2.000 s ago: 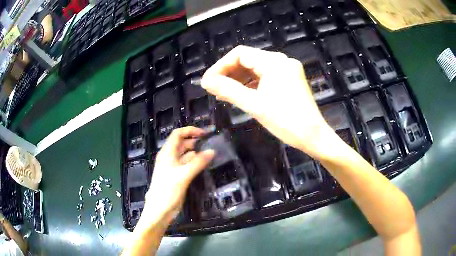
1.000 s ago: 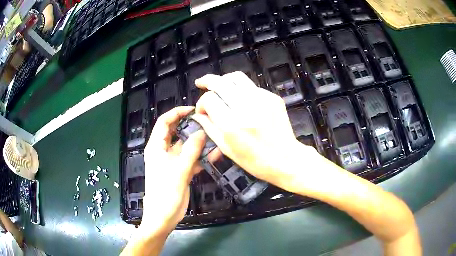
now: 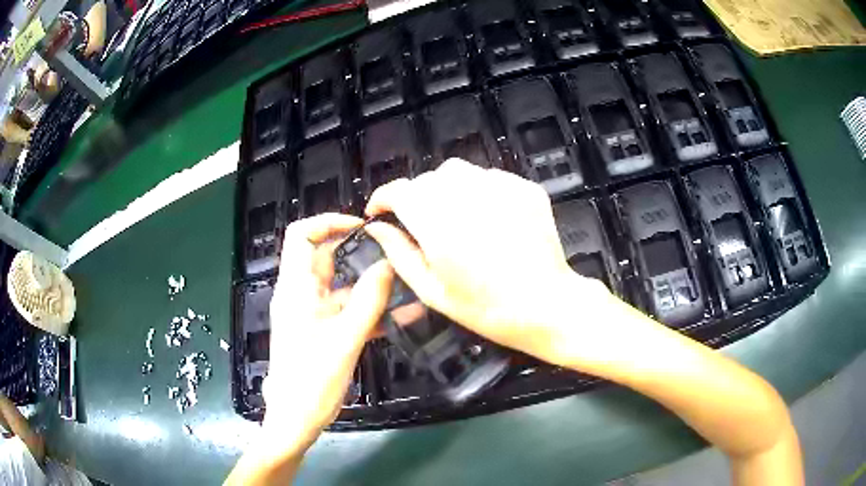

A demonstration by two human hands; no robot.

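A black housing (image 3: 427, 346) is held above the tray, tilted, its upper end between both hands and its lower end toward the lower right, slightly blurred. My left hand (image 3: 323, 304) grips the housing's upper left side, thumb on its face. My right hand (image 3: 475, 247) has its fingertips pinched at the housing's top end; whether they hold a small part is hidden. The black blister tray (image 3: 608, 375) lies under the hands, with rows of similar housings in its pockets.
Small loose parts (image 3: 190, 370) lie scattered left of the tray. A cream ribbed round object (image 3: 41, 294) and a dark phone (image 3: 66, 378) are at far left. A second tray (image 3: 190, 43) lies behind. A tan sheet (image 3: 788, 24) is at upper right. Another person's arm shows at lower left.
My left hand has lifted the housing and turned it, and my right hand has come down from above the tray to its top end. Over the last second both hands stay nearly in place.
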